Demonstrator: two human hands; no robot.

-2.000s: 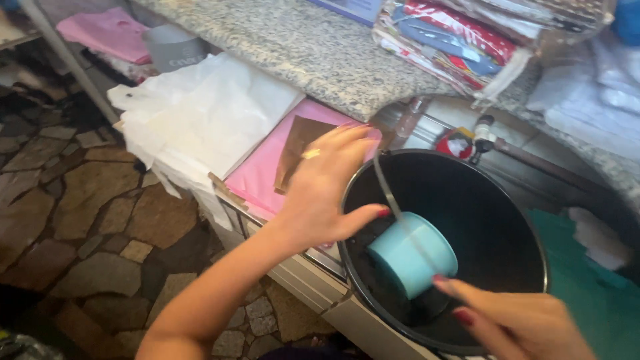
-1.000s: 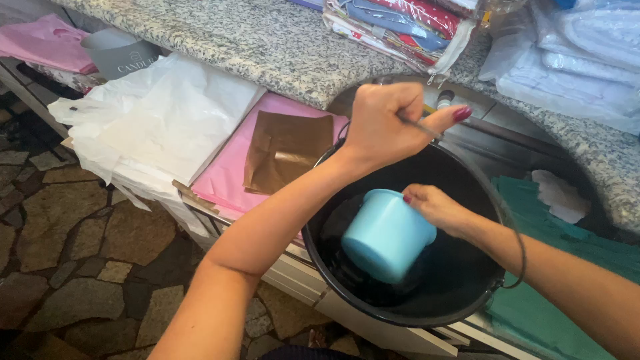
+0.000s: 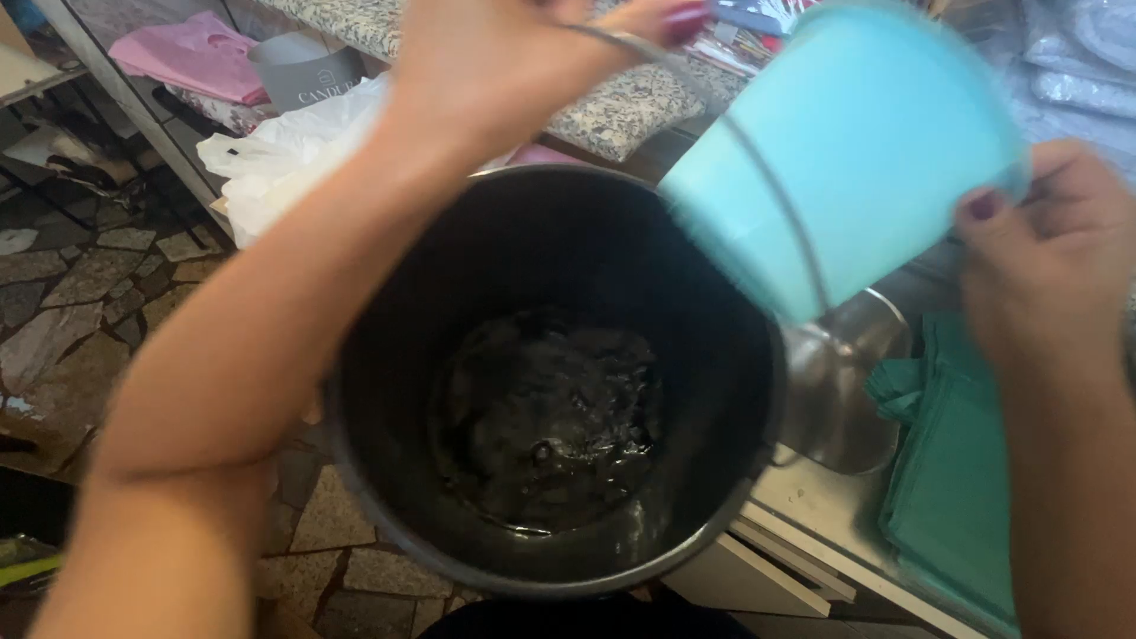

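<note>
My left hand [image 3: 524, 62] grips the thin wire handle [image 3: 763, 169] of a black bucket [image 3: 382, 524], at the top of the view. Rippling liquid [image 3: 550, 426] covers the bucket's bottom. My right hand [image 3: 1056, 240] holds a light-blue plastic container [image 3: 861, 151] by its rim, tilted, above the bucket's right edge. The bucket's handle passes in front of the container. The container's inside is hidden, and both it and my left hand are blurred.
A granite counter [image 3: 612, 115] runs behind, with plastic-wrapped goods [image 3: 1092, 62] at right. A metal sink basin [image 3: 834, 390] and green fabric [image 3: 958, 479] lie right of the bucket. White plastic bags [image 3: 293, 151] and pink cloth [image 3: 191, 58] are at left, above a stone floor [image 3: 53, 373].
My right hand has lifted the light-blue container out of the black bucket and to the right. The bucket appears closer to me, and the liquid inside shows.
</note>
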